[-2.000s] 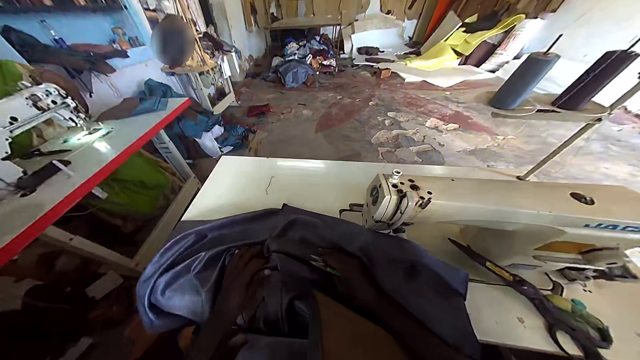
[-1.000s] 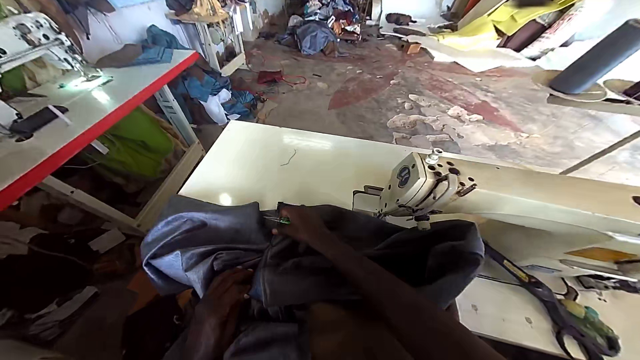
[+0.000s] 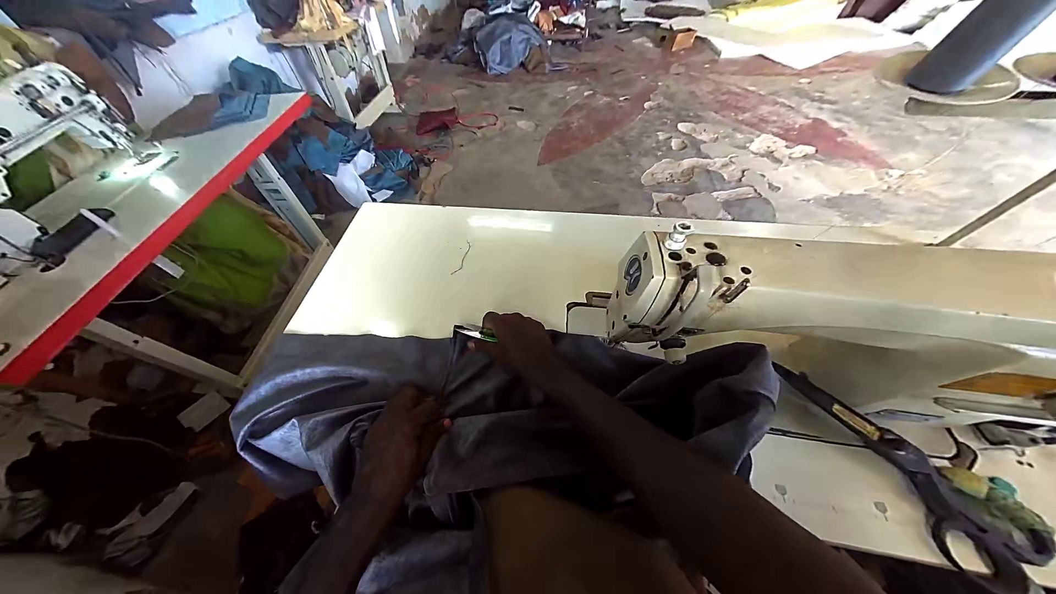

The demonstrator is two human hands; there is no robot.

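Observation:
Dark grey-blue cloth (image 3: pixel 511 445) lies bunched over the front of the white sewing table (image 3: pixel 396 272), left of the sewing machine's head (image 3: pixel 660 289). My right hand (image 3: pixel 520 342) is at the cloth's far edge, closed on a small metal tool (image 3: pixel 476 332), perhaps thread snips, with a bit of green; its tip points left along a seam. Nearer to me, my left hand (image 3: pixel 408 425) grips the cloth beside that seam. A thread (image 3: pixel 462 257) lies on the table beyond. Large black-handled scissors (image 3: pixel 891 450) rest on the machine bed at the right.
A second sewing machine (image 3: pixel 62 107) stands on a red-edged table (image 3: pixel 206 177) at the left. Green cloth (image 3: pixel 231 256) hangs beneath it. Blue scraps (image 3: pixel 330 157) lie on the floor behind. Multicoloured rags (image 3: pixel 990 495) sit by the scissor handles. A dark thread cone (image 3: pixel 957 49) stands upper right.
My right hand and the small tool have moved from over the middle of the cloth to its far edge. My left hand stays on the cloth. The view has tilted down.

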